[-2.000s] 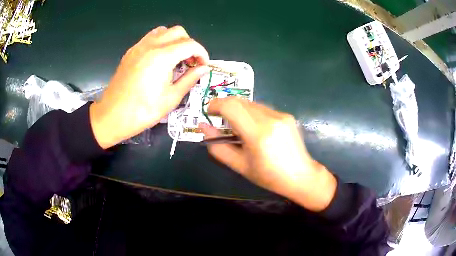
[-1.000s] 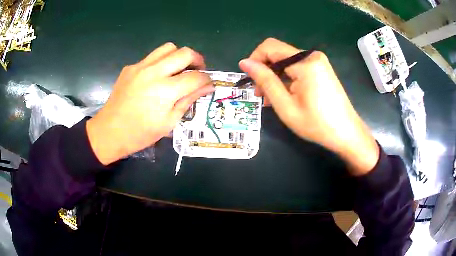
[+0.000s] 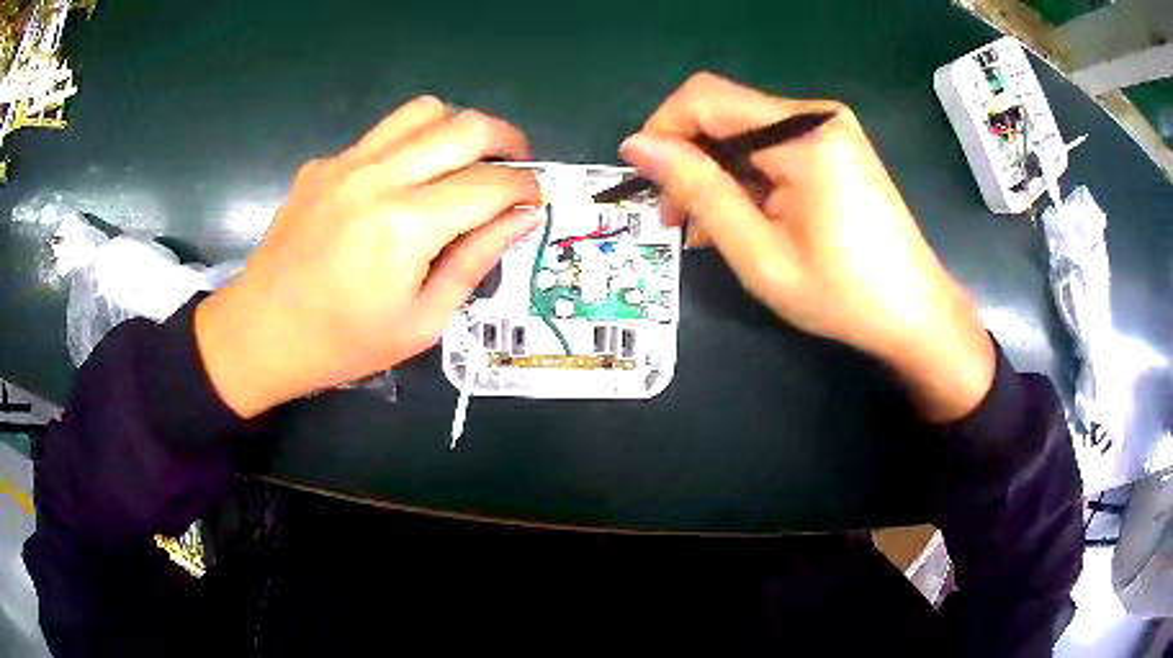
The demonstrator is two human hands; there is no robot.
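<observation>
An open white socket housing (image 3: 562, 381) lies in front of me. It holds a green circuit board (image 3: 605, 289), a curving green wire (image 3: 540, 264), short red and blue wires, and a brass contact strip (image 3: 566, 361) along its near edge. A white lead end (image 3: 459, 414) sticks out at its lower left. My left hand (image 3: 367, 244) holds the housing's left side, its fingertips at the upper left inside and hiding that part. My right hand (image 3: 772, 212) grips black tweezers (image 3: 759, 136), their tip at the housing's upper edge.
Another open white housing (image 3: 1001, 126) with a bagged cord (image 3: 1078, 289) lies at the right. A crinkled clear bag (image 3: 129, 289) lies at the left, partly behind my left arm. A gold and white pile of contact strips (image 3: 32, 77) is at the far upper left.
My right hand has moved from the housing's lower middle to its upper right, and the tweezers now point at the upper edge. The housing has shifted slightly right and nearer.
</observation>
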